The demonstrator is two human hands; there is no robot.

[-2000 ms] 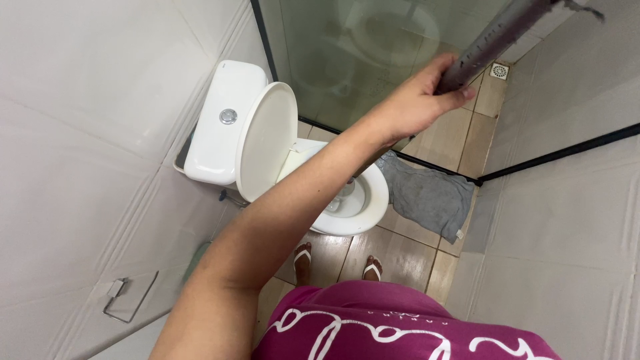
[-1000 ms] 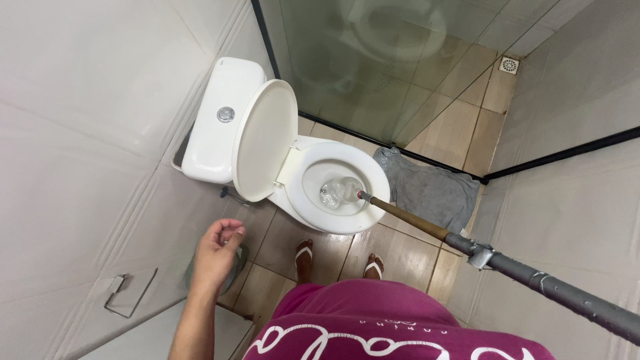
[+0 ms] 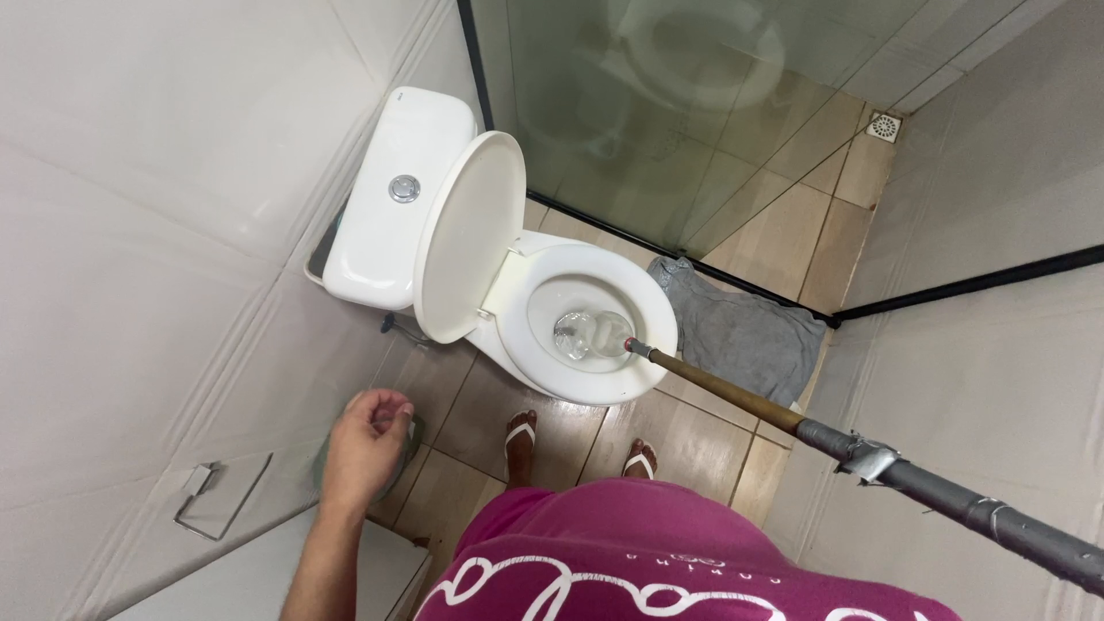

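My left hand (image 3: 369, 444) is at the lower left, holding nothing, its fingers loosely curled. My right hand is out of view. A long pole, wooden (image 3: 733, 392) in its lower part and wrapped in grey tape toward the right, slants from the white toilet bowl (image 3: 530, 349) to the right edge, where its far end is cut off. At its lower tip, by a small red part, a clear plastic piece (image 3: 604, 335), like a bottle, sits inside the bowl. The toilet lid (image 3: 473, 237) is raised against the cistern (image 3: 399, 207).
A glass shower panel (image 3: 638, 103) with a black frame stands behind the toilet. A grey cloth (image 3: 746, 332) lies on the tiled floor beside the bowl. At the lower left are a metal wall holder (image 3: 224, 500), a greenish bin (image 3: 401, 457) and a white surface (image 3: 285, 578). My sandalled feet (image 3: 520, 435) stand before the bowl.
Two seconds ago my left hand was on the pole at the upper right. It has let go and moved to the lower left. The pole's upper end has swung down to the right.
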